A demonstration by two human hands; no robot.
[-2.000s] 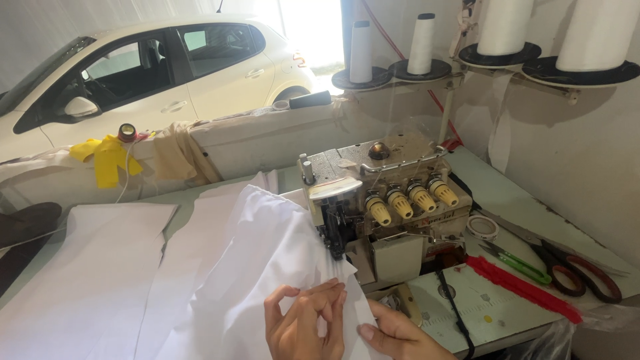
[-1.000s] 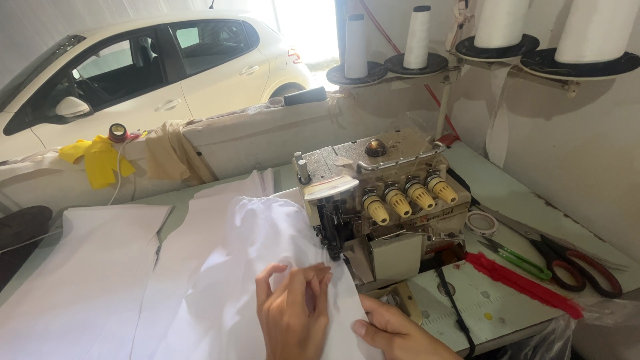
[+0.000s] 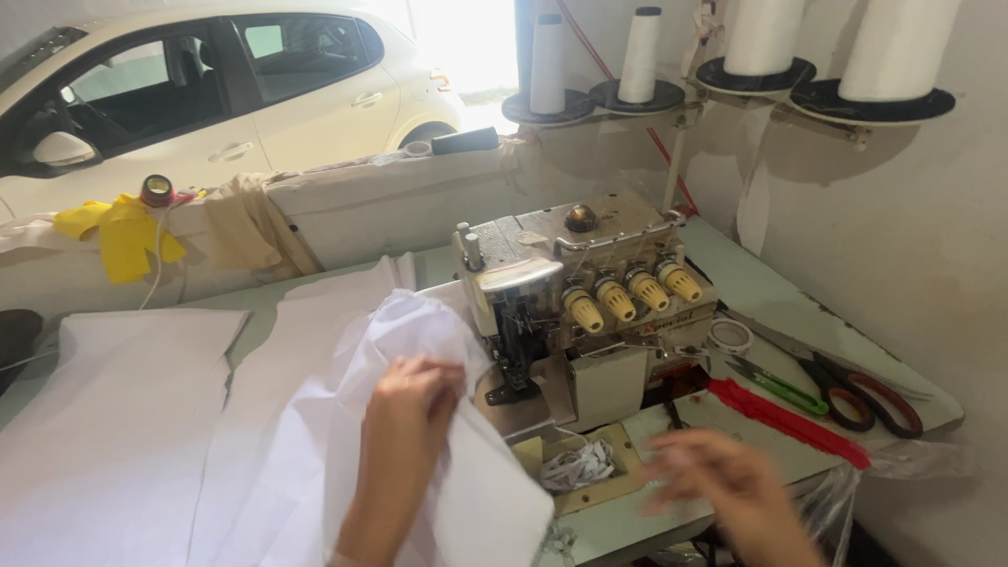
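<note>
My left hand (image 3: 413,413) pinches the upper part of a white fabric piece (image 3: 488,496), lifted just left of the serger's presser foot (image 3: 512,391). Blurred, my right hand (image 3: 709,472) is off the fabric with its fingers apart, over the table's front edge beside the open tray of white scraps (image 3: 581,466). The serger (image 3: 583,276) stands at the middle, with a row of yellow tension dials (image 3: 616,301) facing me. More white fabric pieces (image 3: 134,394) lie flat on the left.
Green thread snips (image 3: 787,387), large scissors (image 3: 858,394), a tape roll (image 3: 731,336) and a red fabric strip (image 3: 787,421) lie right of the serger. Cones of white thread (image 3: 640,59) stand above. A low wall (image 3: 378,189) runs behind, with a car (image 3: 315,102) beyond it.
My right hand has let go of the fabric's right edge and moved to the right. My left hand has moved up and left, raising the fabric away from the presser foot.
</note>
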